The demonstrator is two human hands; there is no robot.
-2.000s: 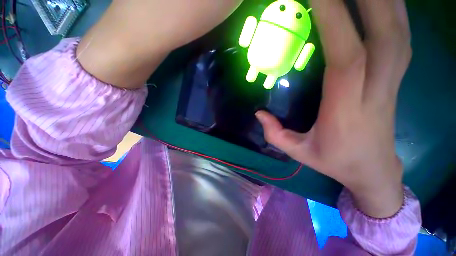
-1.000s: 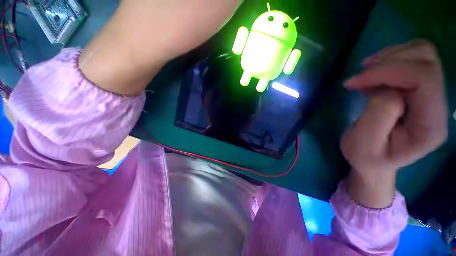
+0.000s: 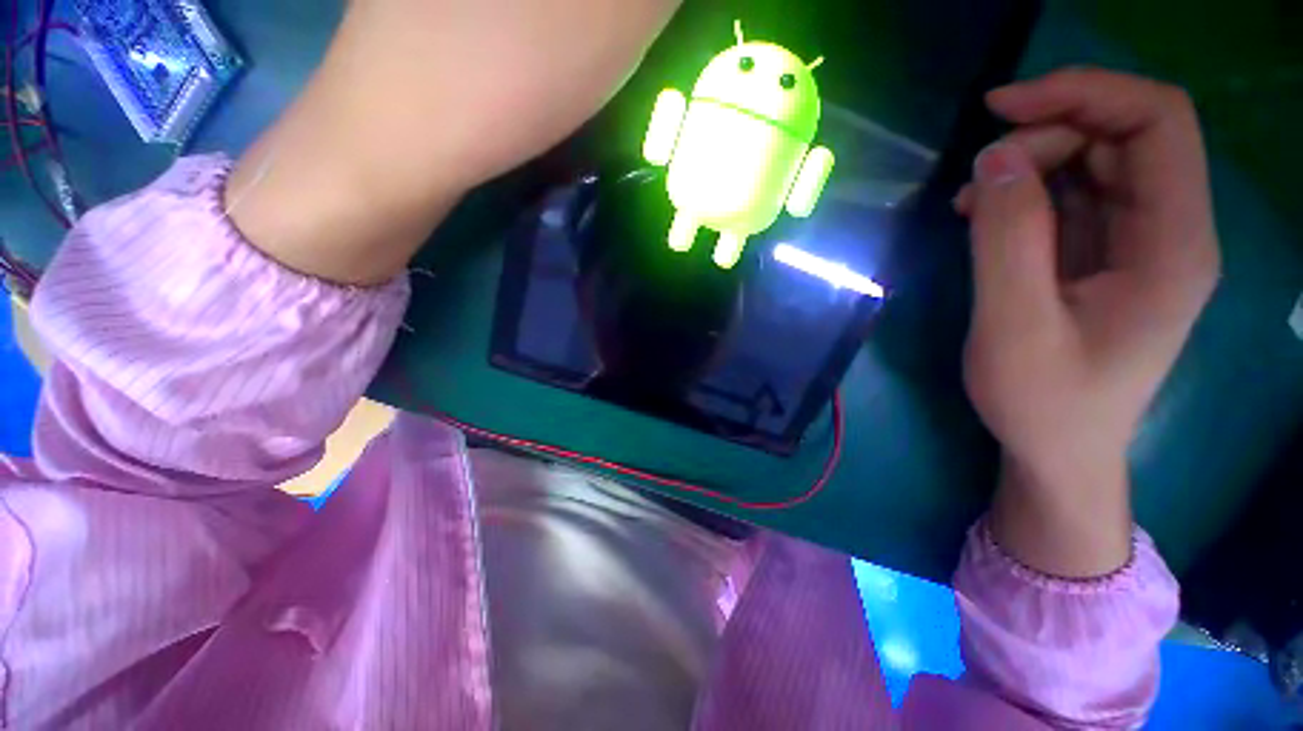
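Observation:
The black tablet (image 3: 665,321) lies on the green mat, its screen showing a glowing green Android robot (image 3: 740,143) and a white light streak below it. My left hand (image 3: 515,72) reaches over the tablet's upper left; its fingers are cut off by the top edge, so its grip is hidden. My right hand (image 3: 1093,257) is just off the tablet's right side, fingers loosely curled and apart, with nothing seen in it.
A circuit board (image 3: 165,64) lies at the upper left, with dark and red leads (image 3: 32,129) beside it. A thin red wire (image 3: 643,476) loops along the mat's (image 3: 915,471) near edge. Blue floor shows beyond the edge.
My right hand has let go of the tablet's right side and moved off to the right. The tablet and its robot picture sit slightly further left and lower in view.

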